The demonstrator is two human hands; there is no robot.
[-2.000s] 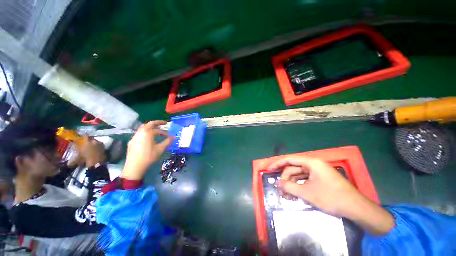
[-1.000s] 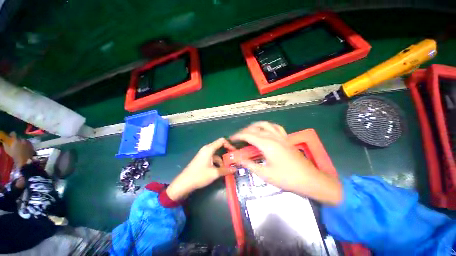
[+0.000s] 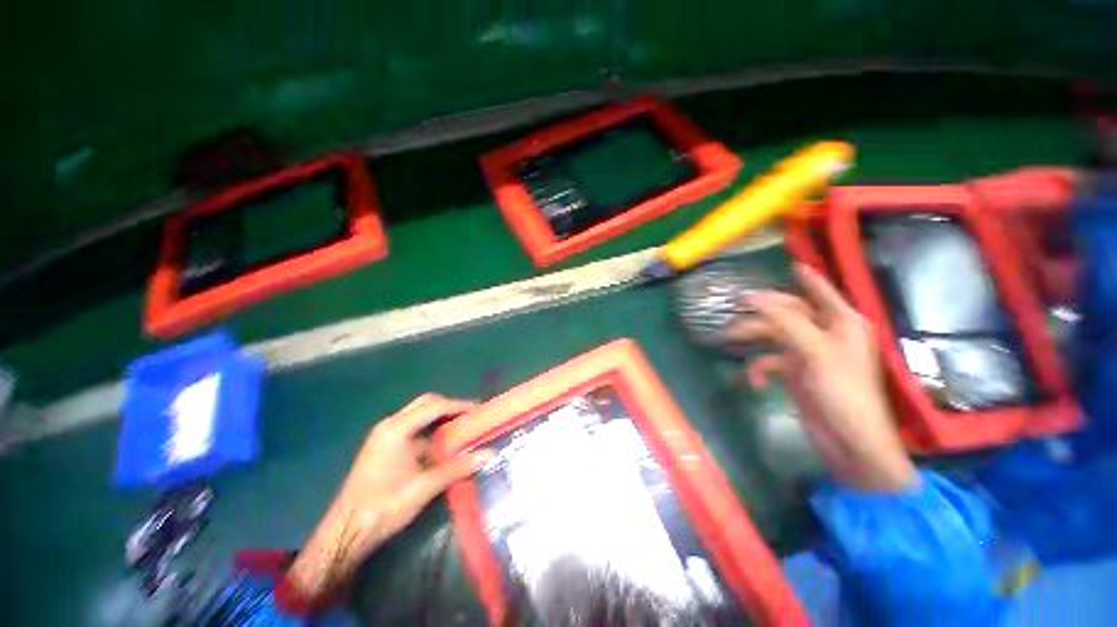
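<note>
The open tablet point(image 3: 588, 490) lies in its red-orange holding frame point(image 3: 692, 459) in front of me, its battery bright with glare. My left hand point(image 3: 398, 478) is at the frame's upper left corner, thumb over the edge and fingers around the corner. My right hand point(image 3: 827, 361) is over the right edge of the round screw dish point(image 3: 710, 300), fingers apart and blurred; whether a screw is between the fingertips cannot be seen. The yellow electric screwdriver point(image 3: 759, 208) lies just beyond the dish, its black nose on the pale rail.
The blue bin point(image 3: 137, 423) with white parts stands left, small black-and-silver components point(image 3: 169, 533) beside it. Two framed tablets lie beyond the pale rail point(image 3: 429, 316). Another framed tablet point(image 3: 943, 294) lies right of my right hand. A blue sleeve shows at the far right edge.
My right hand has left the tablet's upper end and moved right to the screw dish. My left hand remains at the frame's corner. The view has swung to the right.
</note>
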